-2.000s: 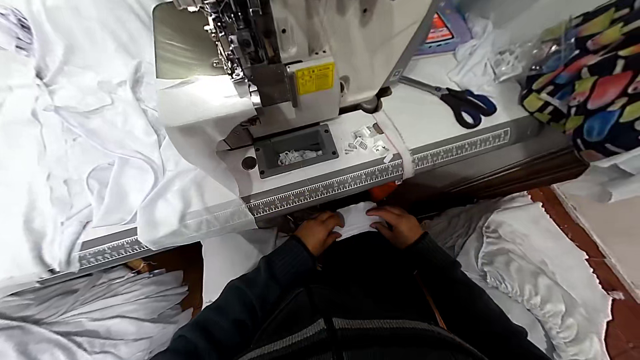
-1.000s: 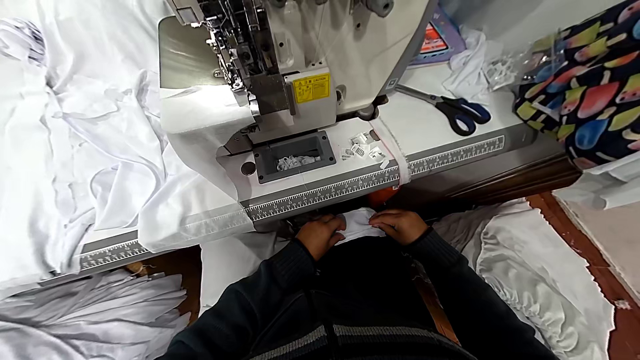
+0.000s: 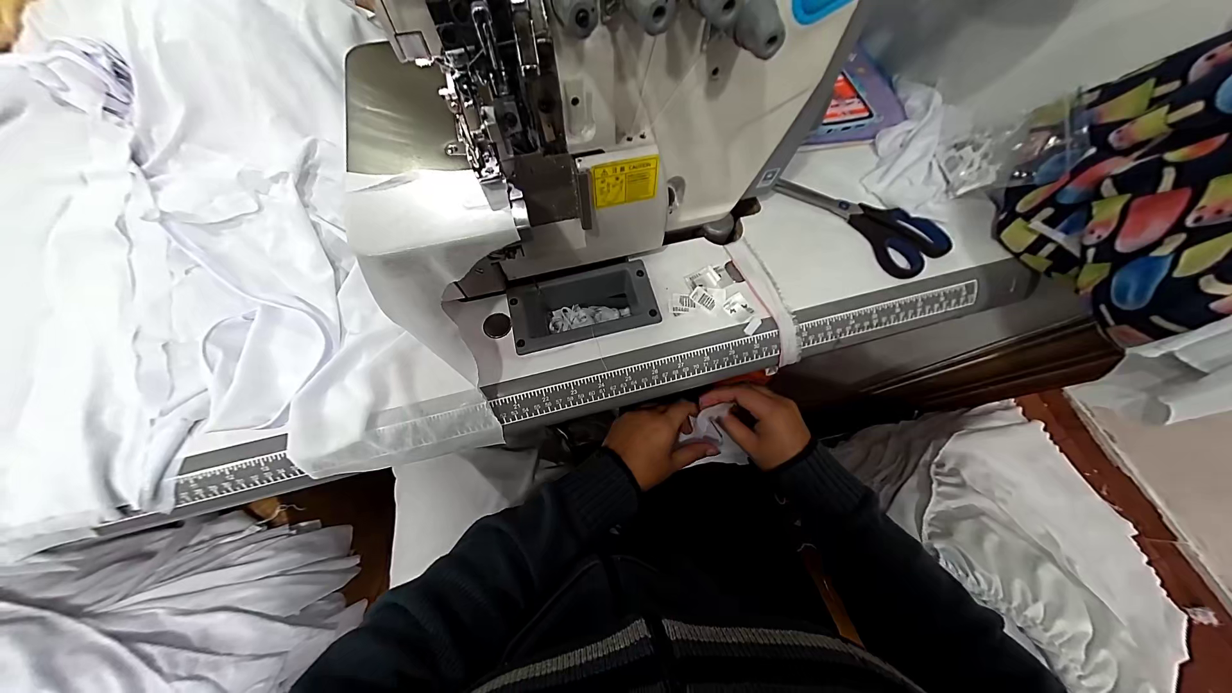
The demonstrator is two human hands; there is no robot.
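My left hand and my right hand are close together over my lap, just below the table's front edge. Between them they grip a small piece of white fabric, with the fingers of each hand closed on it. Above them on the table stands an overlock sewing machine. White fabric lies under its lit needle area and drapes over the front edge. Small white labels lie scattered beside a grey recessed tray holding white scraps.
A printed ruler tape runs along the table edge. Scissors lie right of the machine, near popsicle-patterned fabric. White cloth covers the left side of the table. Gathered white fabric hangs at lower left and lower right.
My fingers have drawn closer together, and the white piece between them, earlier stretched flatter, now looks bunched or folded.
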